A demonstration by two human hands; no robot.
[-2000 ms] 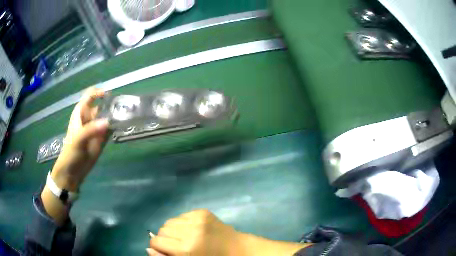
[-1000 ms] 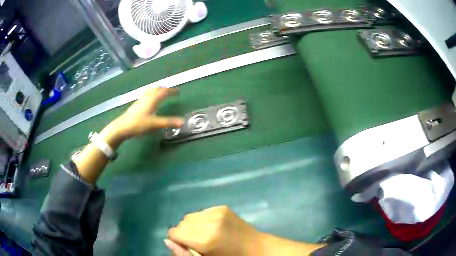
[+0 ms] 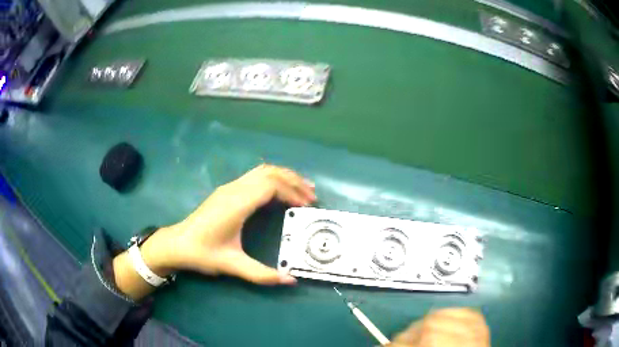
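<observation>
A silver three-ring metal plate (image 3: 356, 254) lies on the glossy green work surface in front of me. My left hand (image 3: 234, 227), with a white watch band on the wrist, grips the plate's left end between thumb and fingers. My right hand (image 3: 444, 330) is at the bottom edge, partly cut off and blurred. It holds a pointed hand tool (image 3: 366, 322) with a pale handle and thin dark tip. The tip points up and left, just below the plate's lower edge and apart from it.
Another three-ring plate (image 3: 260, 80) and a smaller-looking plate (image 3: 117, 72) lie on the green belt (image 3: 407, 115). One more plate (image 3: 524, 38) is beyond the silver rail (image 3: 380, 26). A black round pad (image 3: 121, 166) lies at left. Equipment stands at the upper left.
The view has swung left and down. My left hand, empty over the belt a second ago, now grips a plate on the work surface. My right hand's tool now shows clearly near the plate.
</observation>
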